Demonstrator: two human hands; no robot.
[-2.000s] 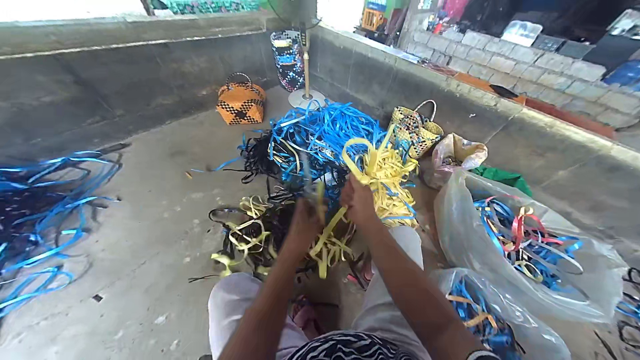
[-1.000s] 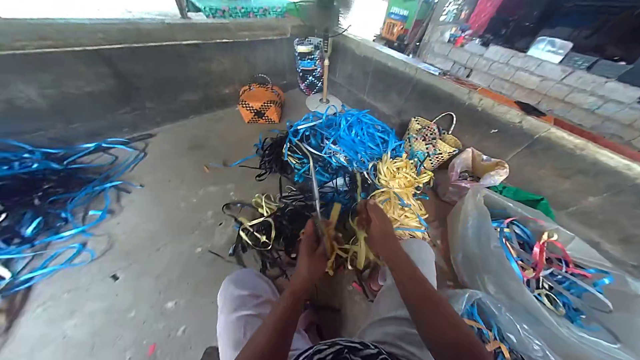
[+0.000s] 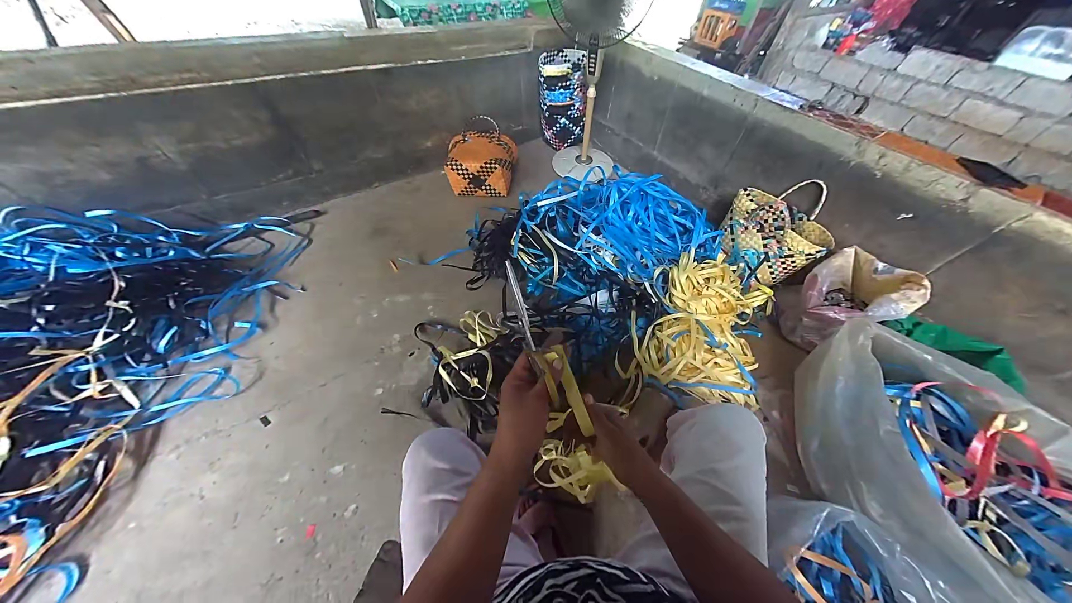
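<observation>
My left hand [image 3: 526, 394] is closed round a long metal blade [image 3: 517, 303], which points up and away, and a yellow plastic strap [image 3: 573, 394] lies by its fingers. My right hand [image 3: 613, 435] grips the lower part of that strap, a short way to the right. Loose yellow strapping [image 3: 574, 469] hangs between my knees. Beyond the hands lie a heap of blue straps [image 3: 624, 222], a pile of yellow straps [image 3: 703, 347] and tangled black and yellow straps [image 3: 469, 364]. The handle of the bladed tool is hidden in the hand.
Blue and black straps [image 3: 159, 293] spread over the floor at left. An orange woven basket [image 3: 481, 164], a pedestal fan [image 3: 590, 109] and a tall woven basket [image 3: 562, 100] stand by the walls. At right are a patterned basket [image 3: 775, 234], a sack [image 3: 863, 289] and plastic bags [image 3: 846, 402] of straps.
Yellow strapping now hangs between my knees, where the earlier frames show less of it. The hands stay close together.
</observation>
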